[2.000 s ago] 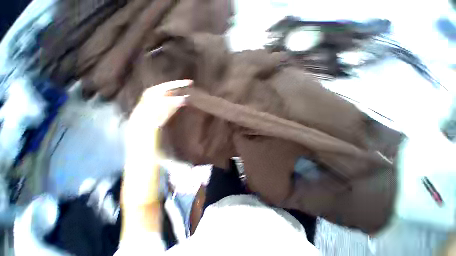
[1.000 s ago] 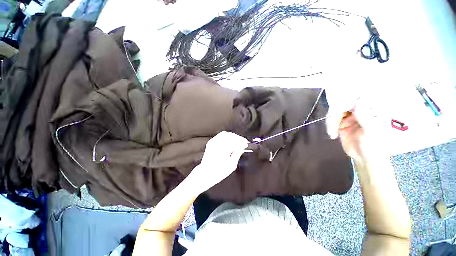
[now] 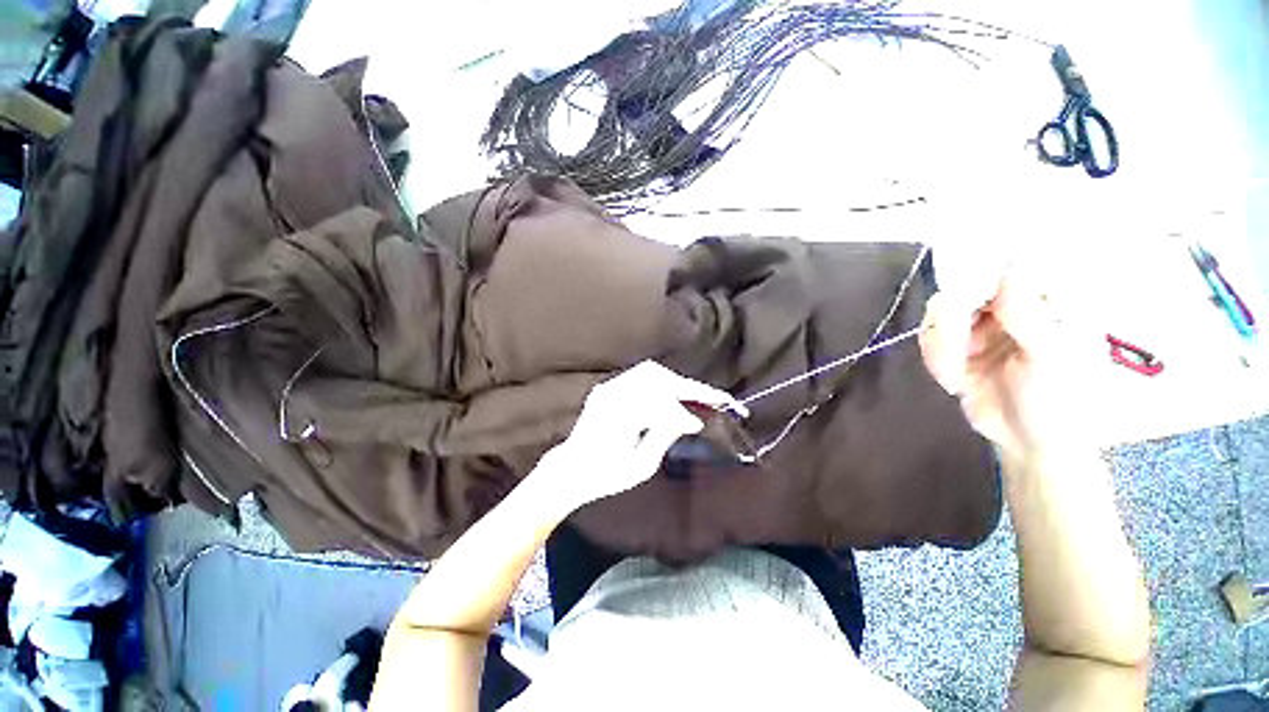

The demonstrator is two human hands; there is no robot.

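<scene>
The brown jacket (image 3: 571,299) lies across my lap and the table edge. My left hand (image 3: 640,424) pinches a part of the jacket near its middle, fingertips closed on the cloth. My right hand (image 3: 985,355) is to the right, its fingers closed on a thin pale line, a cord or threader (image 3: 835,363), stretched straight between my two hands. A second thin strand hangs in a loop below it over the cloth. The overexposed light hides the exact grip of the right fingertips.
A dark cord bundle (image 3: 612,118) lies on the white table (image 3: 849,125) beyond the jacket. Black scissors (image 3: 1079,132), red-handled snips (image 3: 1134,356) and a blue-teal item (image 3: 1225,289) lie at the right. A brown jacket pile (image 3: 118,278) is at the left.
Since one second ago, the view has shifted slightly and my left hand has turned a little at the cloth. The line is still taut between the hands. Two seconds ago, the right hand held nothing visible.
</scene>
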